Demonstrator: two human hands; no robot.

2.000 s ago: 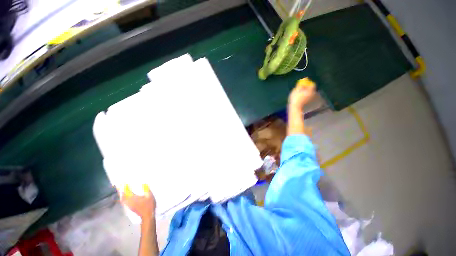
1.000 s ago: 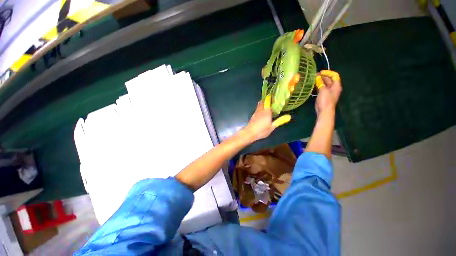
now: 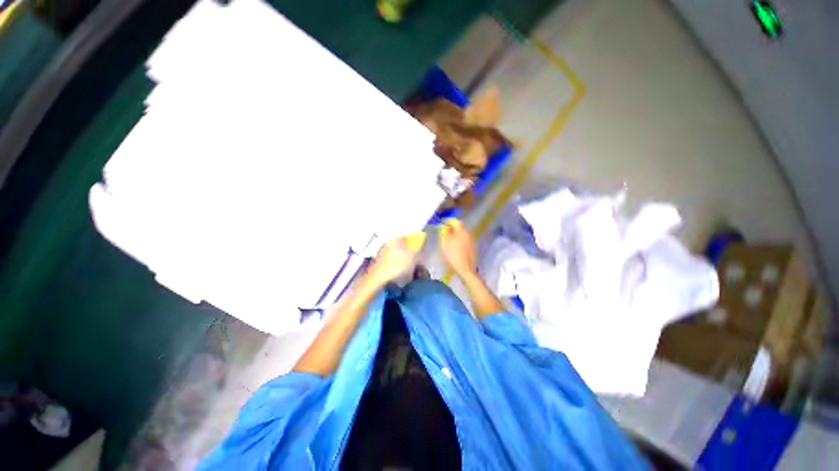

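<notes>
My left hand [image 3: 396,256] is in front of my smock, close to the lower right edge of a thick stack of white sheets [image 3: 267,156] on the green bench. My right hand [image 3: 457,246] is just right of it, the two a little apart. Both are blurred, with yellow on the fingertips; whether they hold anything cannot be told. Brown paper [image 3: 460,138] and a small white scrap [image 3: 453,181] lie in a blue crate [image 3: 495,169] beyond my right hand, partly hidden by the stack.
A big crumpled white heap [image 3: 598,276] lies to the right. Beyond it are brown cartons [image 3: 754,299] and a blue box [image 3: 747,437]. A yellow floor line [image 3: 549,133] runs past the crate. A bit of the green fan [image 3: 391,9] shows at the top edge.
Both hands have left the green fan and drawn back close to my body. The view has shifted right and down, so the fan is almost out and the white heap shows.
</notes>
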